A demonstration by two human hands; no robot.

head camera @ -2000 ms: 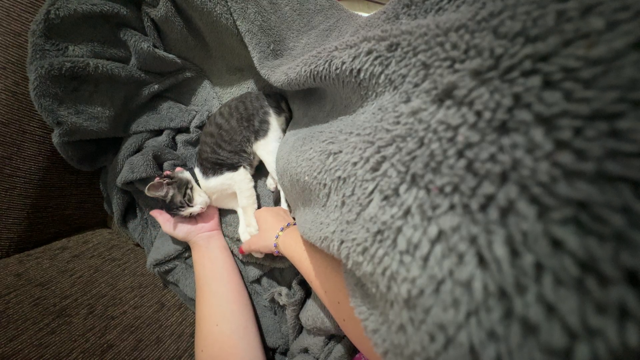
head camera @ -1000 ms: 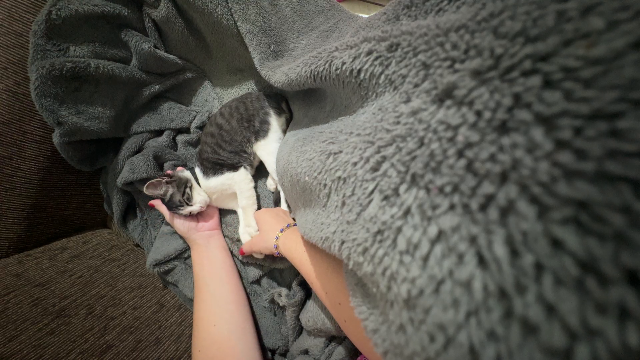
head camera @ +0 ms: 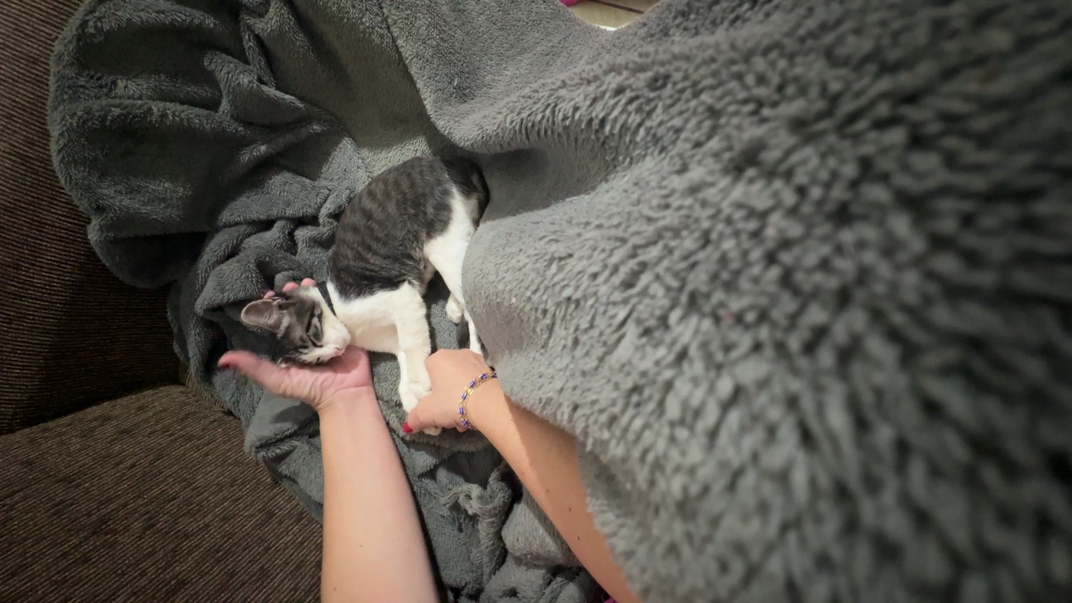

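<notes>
A grey tabby and white kitten (head camera: 389,230) lies on its side on a grey fleece blanket (head camera: 276,197), its eyes seemingly closed and a dark collar at its neck. My left hand (head camera: 322,378) is palm up under the kitten's head, thumb out to the left and fingertips showing behind the head. My right hand (head camera: 452,387), with a beaded bracelet (head camera: 471,400) at the wrist, is closed around the kitten's front paws; part of a paw shows below the fingers. The hind end of the kitten is partly hidden by a raised fold of blanket.
A brown ribbed sofa seat (head camera: 159,502) is at the lower left, with a darker brown sofa part (head camera: 67,276) above it. The raised grey blanket (head camera: 754,293) fills the right side, close to the camera. A light surface (head camera: 611,12) shows at the top edge.
My left thumb has moved away from the kitten's head and the hand looks more open. The right hand and the kitten have stayed in place.
</notes>
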